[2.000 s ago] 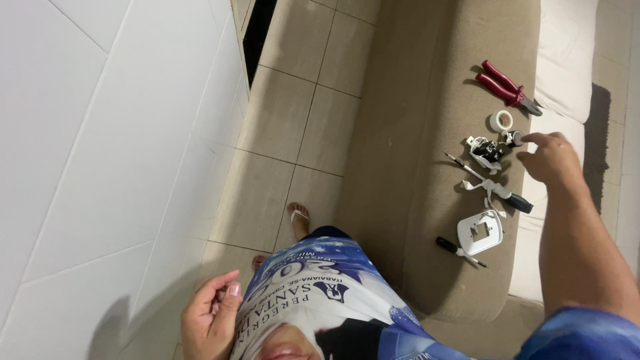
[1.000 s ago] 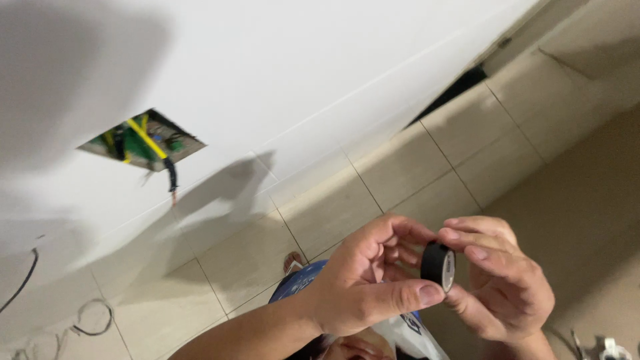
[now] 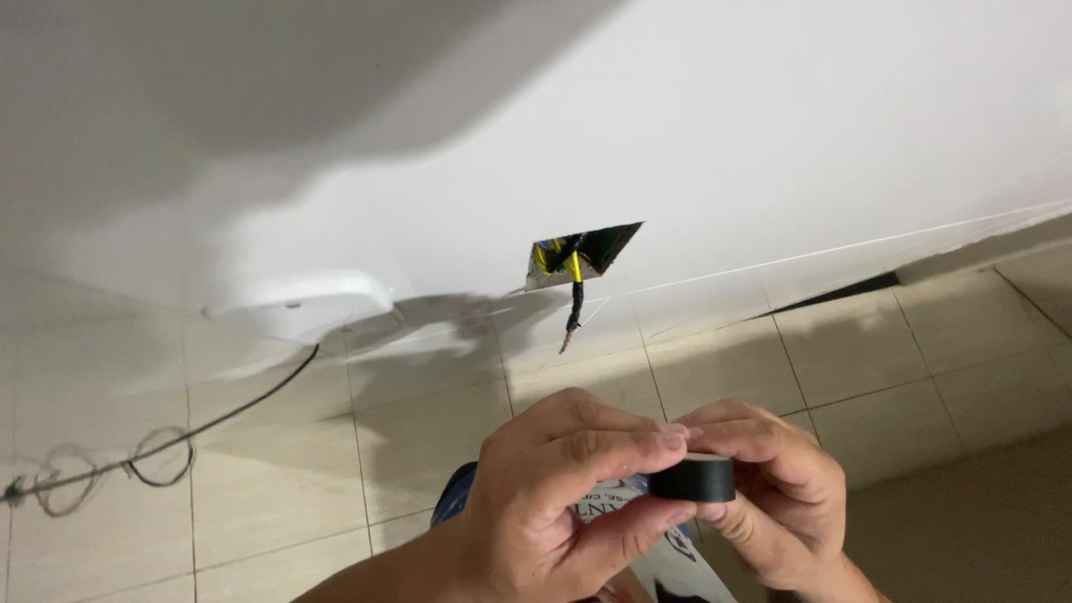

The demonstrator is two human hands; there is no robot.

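Note:
A roll of black electrical tape (image 3: 692, 479) is held between my two hands, low and right of centre. My left hand (image 3: 578, 486) pinches its left side with thumb and fingers. My right hand (image 3: 775, 486) has its thumb and fingertips on the roll's right edge. Beyond the hands, a square wall box opening (image 3: 599, 255) shows yellow, blue and black wires inside. One yellow wire (image 3: 575, 266) comes out of it, wrapped in black tape (image 3: 575, 306), with bare twisted copper strands (image 3: 565, 342) at its tip.
A white fixture (image 3: 301, 306) is mounted on the white wall (image 3: 754, 126) left of the opening. A black cable (image 3: 251, 402) with loops hangs below it. Floor tiles (image 3: 435, 419) lie beneath, and the brown sofa surface (image 3: 971, 519) is at the lower right.
Two seconds ago my right hand was reaching among the tools on the sofa and my left was near my body. Now both hold the tape roll. The view has swung to the wall.

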